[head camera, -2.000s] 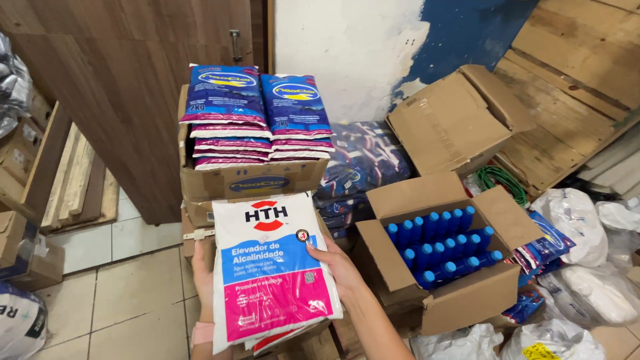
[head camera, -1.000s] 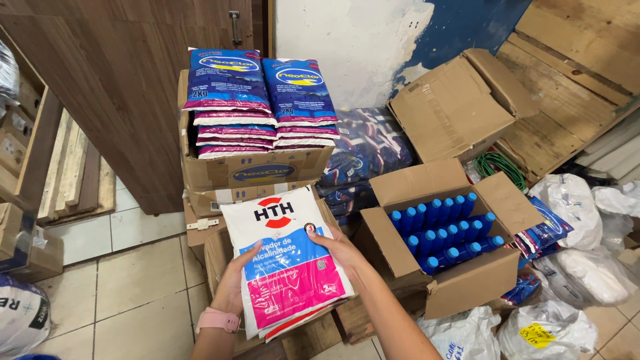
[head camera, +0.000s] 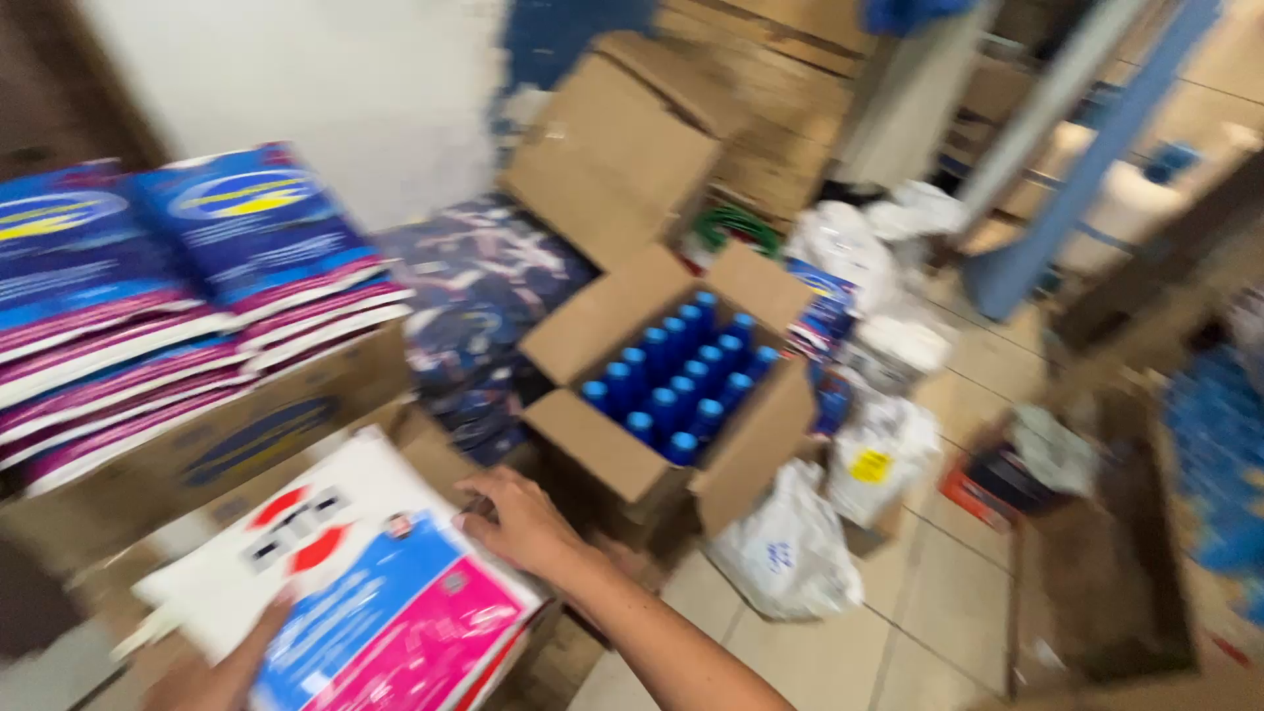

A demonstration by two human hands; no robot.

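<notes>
The plastic HTH alkalinity-increaser bag [head camera: 395, 592] lies tilted at the lower left on a stack, in front of an open carton [head camera: 326, 395] filled with stacked blue and magenta NeoClor bags [head camera: 257, 227]. My left hand [head camera: 222, 642] is at its left edge, thumb on top and fingers hidden beneath. At its upper right edge is my right hand [head camera: 518, 518], fingers apart and slightly bent, the thumb close to or touching the plastic. Motion blur hides the exact contact.
Right of the bags stands an open carton [head camera: 741, 494] of blue-capped bottles [head camera: 681, 385]. Behind it leans another cardboard box [head camera: 612, 148]. White plastic bags [head camera: 790, 553] lie on the tiled floor, with a wooden trough-like box [head camera: 1106, 563] farther right and a blue post [head camera: 1066, 178] behind.
The view has swung right, showing more floor and the blue post. My right hand has moved from on top of the HTH bag to its edge, its fingers now spread.
</notes>
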